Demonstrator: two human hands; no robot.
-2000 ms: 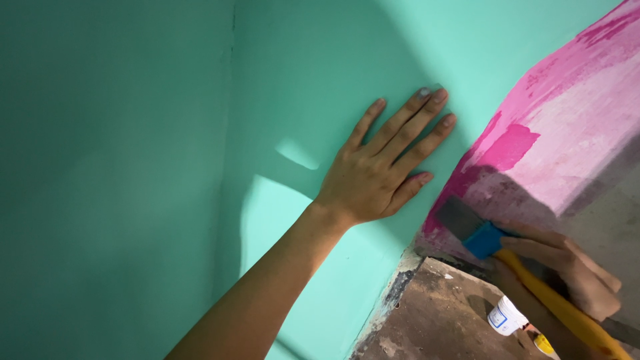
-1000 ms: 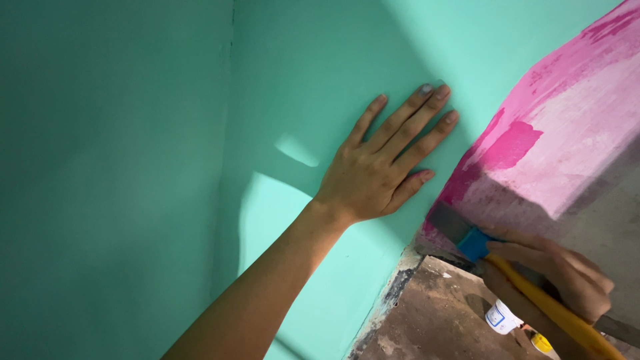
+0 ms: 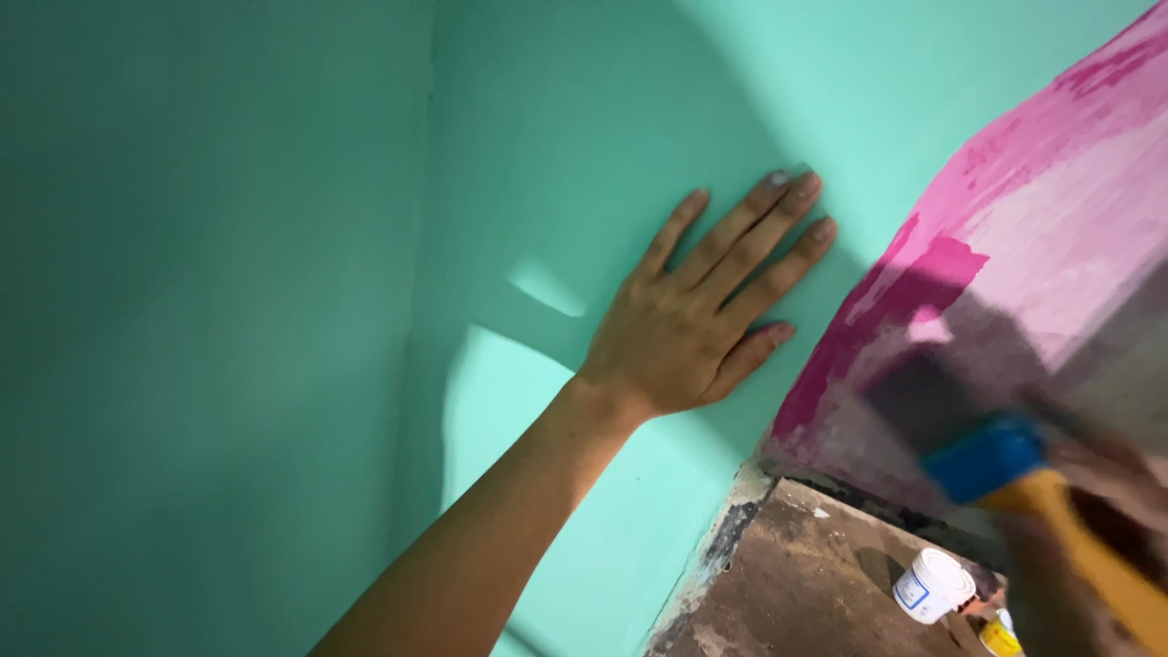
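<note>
My left hand (image 3: 698, 301) lies flat on the green painted wall (image 3: 566, 119), fingers spread, holding nothing. At the lower right, my right hand (image 3: 1086, 502) is blurred and closed around the yellow handle of a paintbrush (image 3: 990, 456) with a blue ferrule. Its dark bristles point up and left over the pink painted wall (image 3: 1068, 228), a little away from the green edge. Whether the bristles touch the wall cannot be told. A band of deeper, fresh-looking pink runs along the lower part of the green border.
On the brown floor (image 3: 785, 566) below the pink wall stands a white plastic bucket (image 3: 931, 586) bearing a label. A small yellow and white container (image 3: 1001, 634) is beside it. The green wall meets another green wall at a corner on the left. Shadows fall across both colours.
The brush in my right hand has moved up and right from the bottom of the green-pink border. My left hand stays in place on the green wall.
</note>
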